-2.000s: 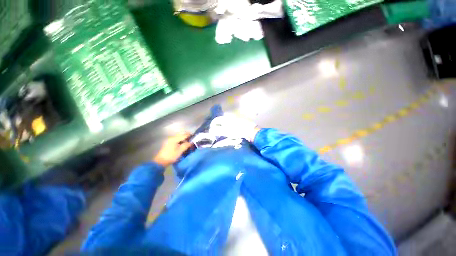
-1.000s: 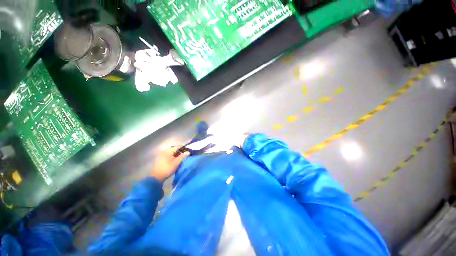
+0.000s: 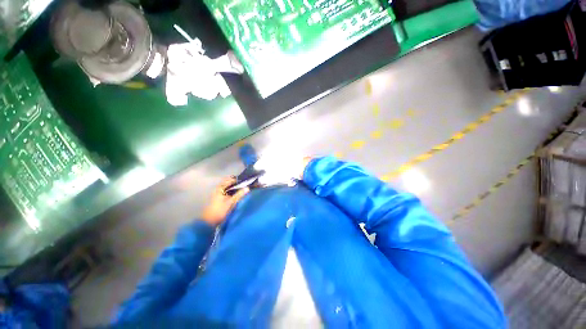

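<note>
My left hand [image 3: 221,204] is bare and holds a small dark item [image 3: 243,182] at my lap; what the item is cannot be told. My right hand [image 3: 283,166] is a white, overexposed shape beyond the blue cuff, close to the dark item; its fingers cannot be made out. On the green bench ahead, a green printed circuit board [image 3: 302,40] lies over a black support. A crumpled white cloth [image 3: 196,74] lies left of it, beside a round silver can [image 3: 122,48]. Another circuit board [image 3: 40,144] lies at the left.
The green bench [image 3: 183,138] runs diagonally across the upper left. A black crate [image 3: 536,58] stands at the upper right, with a person's blue clothing [image 3: 514,11] above it. Stacked pale boxes [image 3: 568,186] stand at the right on the floor. More blue clothing [image 3: 38,302] shows at the lower left.
The view has shifted, so the bench things sit farther left and the stacked boxes show more. My left hand still holds the dark item at my lap.
</note>
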